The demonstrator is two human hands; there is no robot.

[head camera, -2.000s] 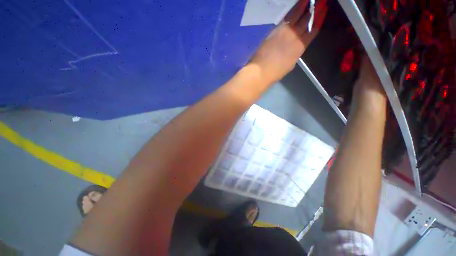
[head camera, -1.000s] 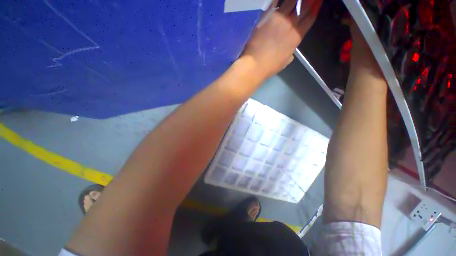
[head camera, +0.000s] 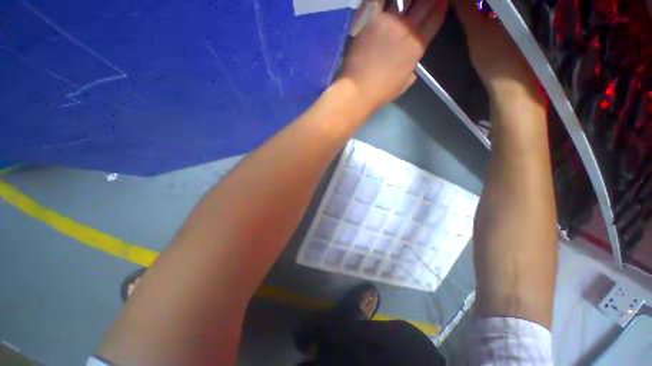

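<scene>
My left hand [head camera: 389,53] is at the top centre, at the pale edge of the rack shelf, with its fingertips cut off by the top of the picture. My right hand [head camera: 493,43] reaches in between the pale shelf edges [head camera: 572,129] at the top right, its fingers at the picture's top edge. What either hand holds cannot be seen. The dark ageing rack [head camera: 608,100] glows red, with many dark units in rows. A white blister tray [head camera: 386,214] with a grid of square pockets lies flat on the floor below, between my forearms.
A large blue board [head camera: 164,78] fills the upper left, with a white sheet [head camera: 322,6] at its top edge. A yellow line [head camera: 78,229] crosses the grey floor. A wall socket [head camera: 620,303] with a plug and cable is at the lower right. My feet are below the tray.
My right hand has moved up and left from deeper in the rack, and more of it shows. My left hand has shifted slightly left. The view has shifted a little.
</scene>
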